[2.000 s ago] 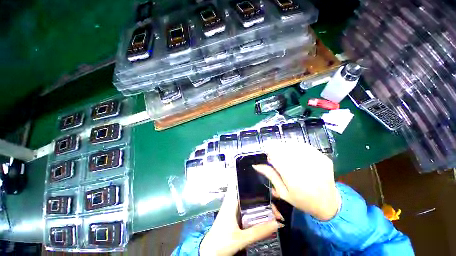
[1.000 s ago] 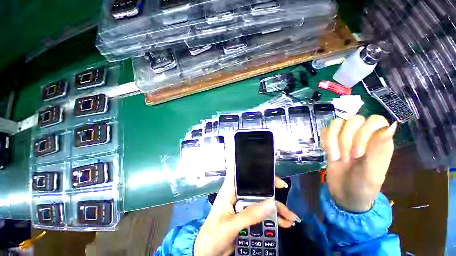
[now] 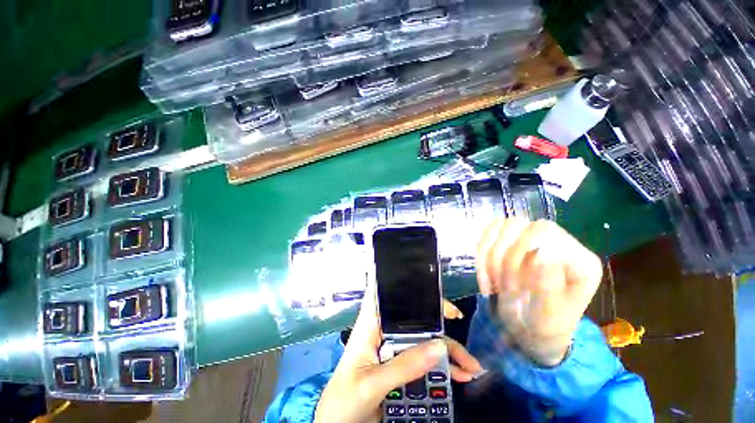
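An open flip phone (image 3: 407, 281) stands upright in view at the lower centre, black screen above a silver-grey keypad. My left hand (image 3: 364, 372) holds it at the hinge, thumb across the front and fingertips showing at the right edge. My right hand (image 3: 542, 277) is raised right of the phone, apart from it, with curled fingers. It is overexposed and motion-blurred, so whether it holds anything cannot be told. The lens tray (image 3: 327, 256) with black rectangular lenses lies behind the phone, partly hidden by it and my right hand.
Phone tray (image 3: 186, 330) at left; stacked trays (image 3: 248, 78) on a wooden board (image 3: 397, 124) at back. At right are a solvent bottle (image 3: 571, 114), red item (image 3: 541, 147), white wipe (image 3: 565, 175), keypad phone part (image 3: 639, 169), ridged tray stack (image 3: 687, 124) and air gun's orange handle (image 3: 622, 332).
My right hand has moved left and down, nearer the phone. The phone, still in my left hand, sits slightly further left in view. The orange handle now shows more fully at right.
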